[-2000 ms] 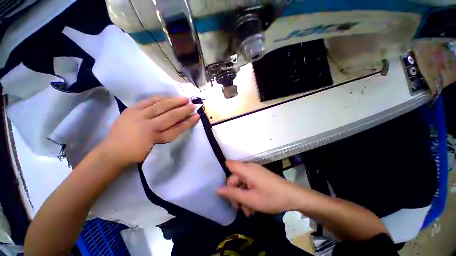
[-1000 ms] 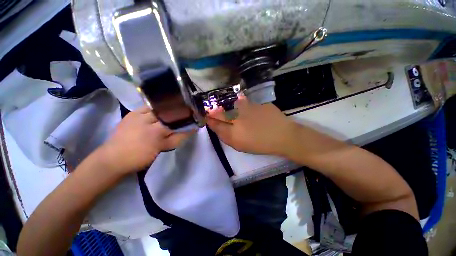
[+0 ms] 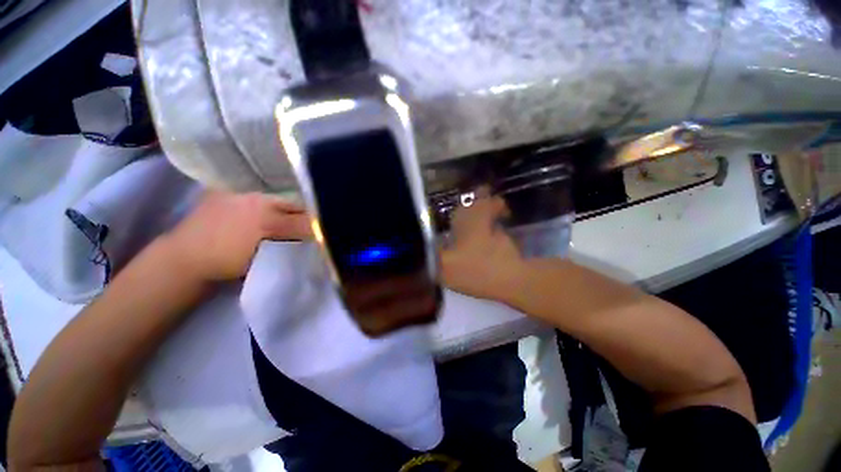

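Observation:
A white-faced cut panel [image 3: 346, 369] with a dark edge hangs from the needle area over the table's front edge. My left hand [image 3: 242, 235] lies on the panel left of the needle area, its fingertips hidden behind the shiny metal cover [image 3: 369, 203]. My right hand [image 3: 484, 253] is at the needle area under the head of the sewing machine [image 3: 516, 74]. Its fingertips are partly hidden, and what they touch cannot be told. The needle and presser foot are mostly hidden.
More white and black cut panels [image 3: 138, 207] lie on the left. A control switch panel [image 3: 767, 184] is at the right. The white table edge [image 3: 645, 277] runs below the machine. Blue baskets show at the right [image 3: 795, 323] and lower left [image 3: 152, 457]. Dark fabric lies at the lower right.
The view has moved closer to the machine head, and the metal cover looms larger. My right hand has moved from the panel's lower right edge up to the needle area. My left hand stays on the panel.

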